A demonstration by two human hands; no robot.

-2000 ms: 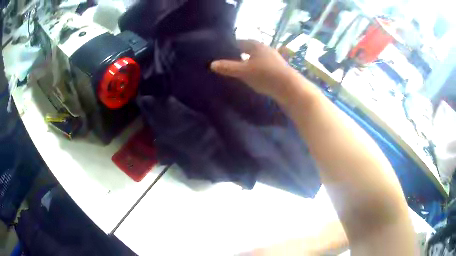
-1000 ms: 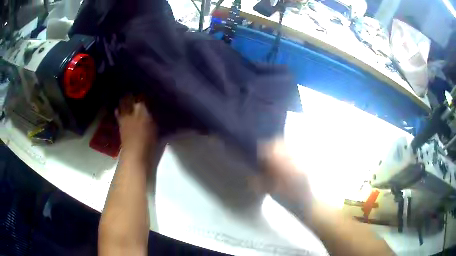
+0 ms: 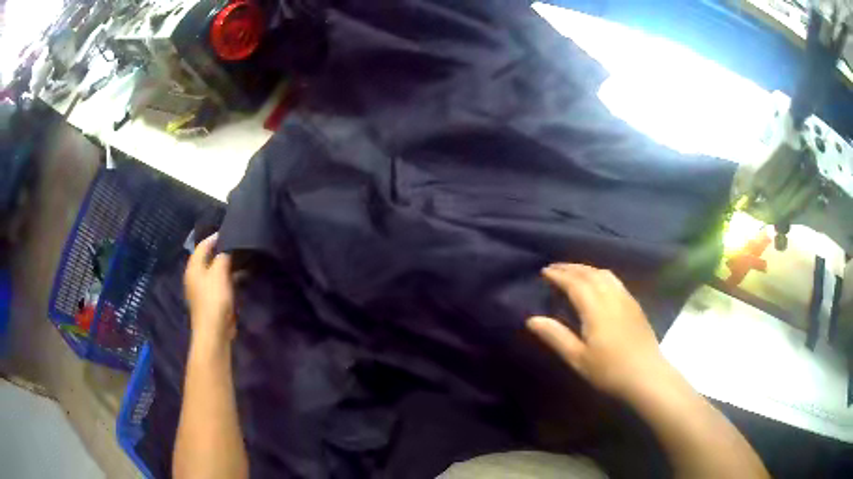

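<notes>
A large dark navy garment piece (image 3: pixel 402 206) lies crumpled across the table and hangs over its near edge. My left hand (image 3: pixel 211 292) holds the garment's left edge, with the fingertips partly hidden by cloth. My right hand (image 3: pixel 599 327) lies on the cloth at right of centre, thumb and fingers apart, not visibly pinching it. The cloth's right end reaches the sewing machine head (image 3: pixel 795 178), beside its yellow-green light. The presser foot and needle cannot be made out clearly.
Orange-red tape (image 3: pixel 745 262) and dark navy strips (image 3: pixel 823 297) lie on the machine bed. A black housing with a red disc (image 3: pixel 237 30) stands at upper left. A blue plastic basket (image 3: pixel 79 271) is beside the table. A blue trough (image 3: pixel 692 70) runs along the far side.
The garment has moved nearer and spread across the tabletop, its right end now at the machine head. My left hand has left the area by the red tray and taken the garment's left edge.
</notes>
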